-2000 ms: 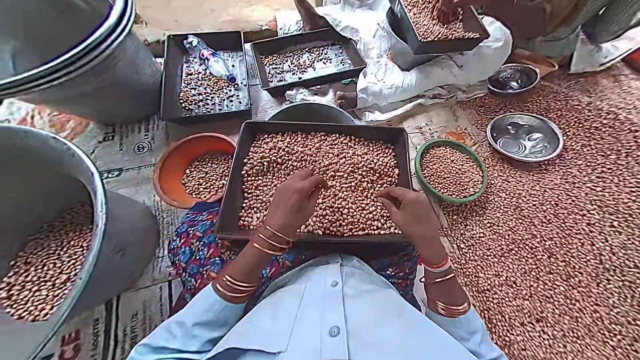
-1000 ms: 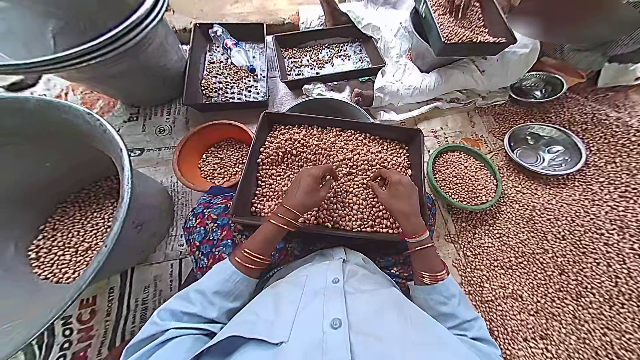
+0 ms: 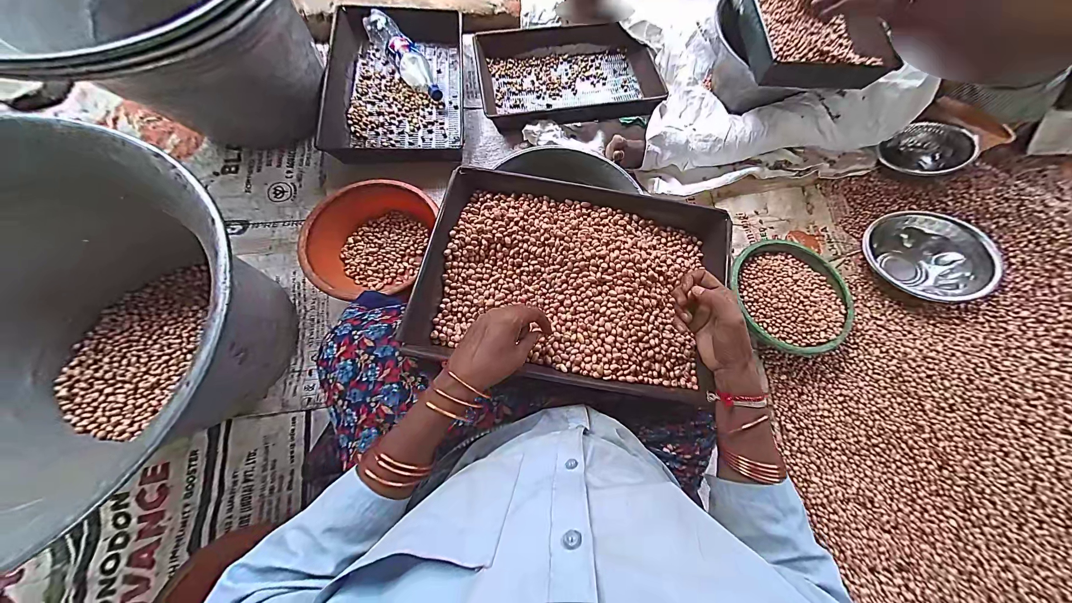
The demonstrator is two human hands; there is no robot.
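Observation:
A dark rectangular tray [image 3: 720,243] full of brownish nuts or beans [image 3: 569,276] rests over my lap. My left hand [image 3: 500,342] is at its near left edge, fingers curled above the nuts; whether they pinch anything is hidden. Over the right side of the tray, my right hand [image 3: 710,322] has its fingertips drawn together, and anything between them is too small to tell. An orange bowl [image 3: 322,239] with nuts stands left of the tray. To its right is a green-rimmed bowl [image 3: 850,314] holding more of them.
Large metal tubs [image 3: 268,335] stand at left, one with nuts inside. Beyond the tray lie two perforated trays [image 3: 459,92], one with a plastic bottle [image 3: 404,57]. Steel bowls [image 3: 932,255] and a wide spread of nuts [image 3: 938,435] are at right. Another person's hand [image 3: 846,7] is over a tray top right.
My hands have moved apart: the left toward the tray's near left edge, the right toward its right side. The tray now sits tilted, its right side lower in view.

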